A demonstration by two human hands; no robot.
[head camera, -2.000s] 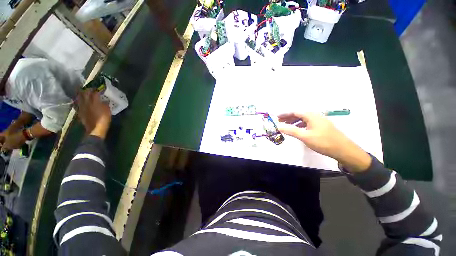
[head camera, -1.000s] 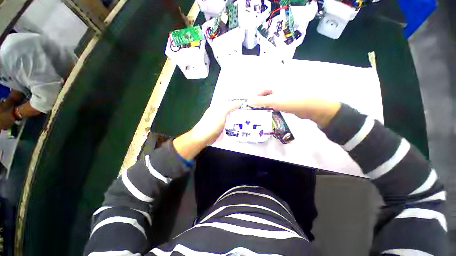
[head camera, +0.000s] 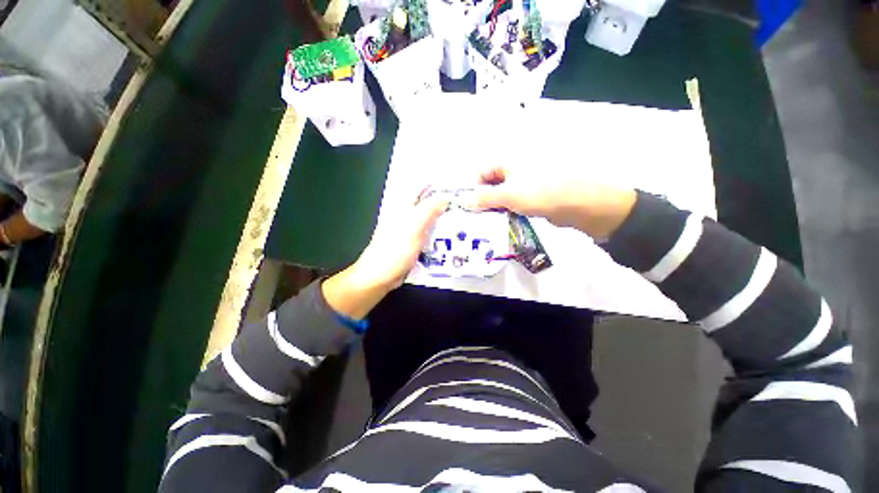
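Note:
A white plastic housing (head camera: 469, 241) with dark spots inside lies on the white paper mat (head camera: 617, 149) near its front edge. My left hand (head camera: 400, 241) holds the housing's left side. My right hand (head camera: 540, 197) has its fingertips at the housing's far edge, close to the left fingertips. What lies under the fingertips is hidden and washed out by glare. A green circuit board with dark components (head camera: 528, 243) rests at the housing's right side, joined by thin red wires. The screwdriver seen earlier does not show now.
A part-assembled unit with a green board on top (head camera: 332, 91) stands at the bench's far left. Several more white units (head camera: 414, 72) stand beyond the mat. The green conveyor (head camera: 145, 221) with pale edging runs at left. A person's white sleeve (head camera: 43, 144) shows beyond it.
My left hand has come from a unit over the conveyor to the housing, and that unit now stands on the bench. Both hands have closed in on the housing. The view has shifted slightly.

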